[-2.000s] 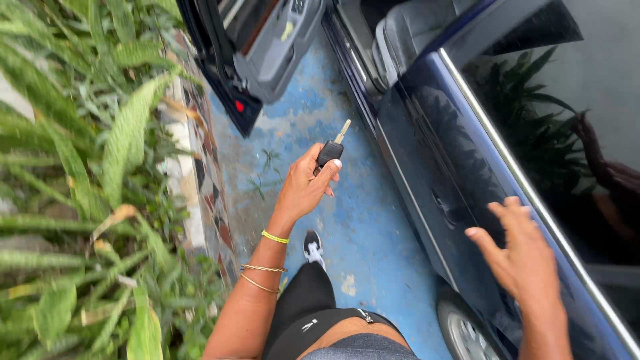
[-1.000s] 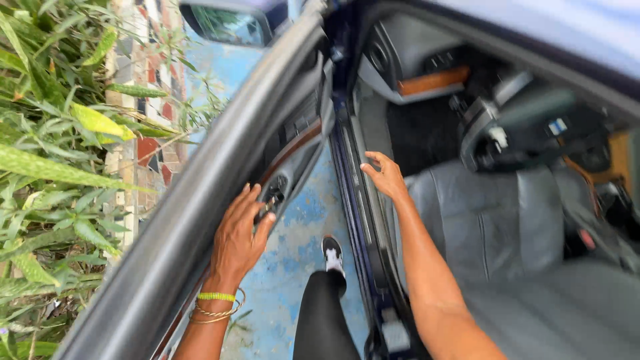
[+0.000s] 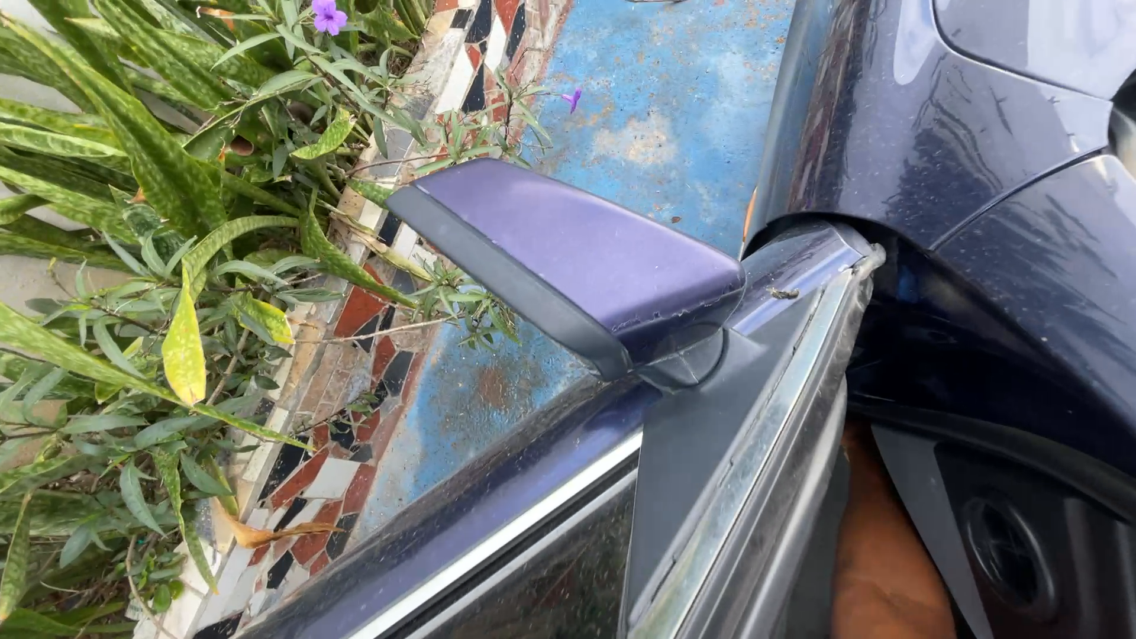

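Observation:
Behind the open front door's window frame (image 3: 754, 479) a strip of bare skin (image 3: 887, 541) shows at the lower right. Whether it belongs to a hand or an arm, and to which side, I cannot tell. No fingers of my left hand or my right hand are visible, and what they touch is hidden. A dark blue-purple side mirror housing (image 3: 577, 248) with a black rim juts out from the door's front corner. Below it runs the door's bright trim strip (image 3: 506, 541) beside the dark window glass (image 3: 550, 559).
The car's dark blue fender (image 3: 896, 151) fills the upper right. A black interior panel with a round fitting (image 3: 1007, 550) lies at the lower right. Long-leaved plants (image 3: 151, 169) and a mosaic-tiled border (image 3: 311, 479) stand left of the blue-painted ground (image 3: 621, 115).
The view has shifted strongly to the mirror and fender. Both hands, seen earlier at the door's inner side and over the sill, no longer show plainly.

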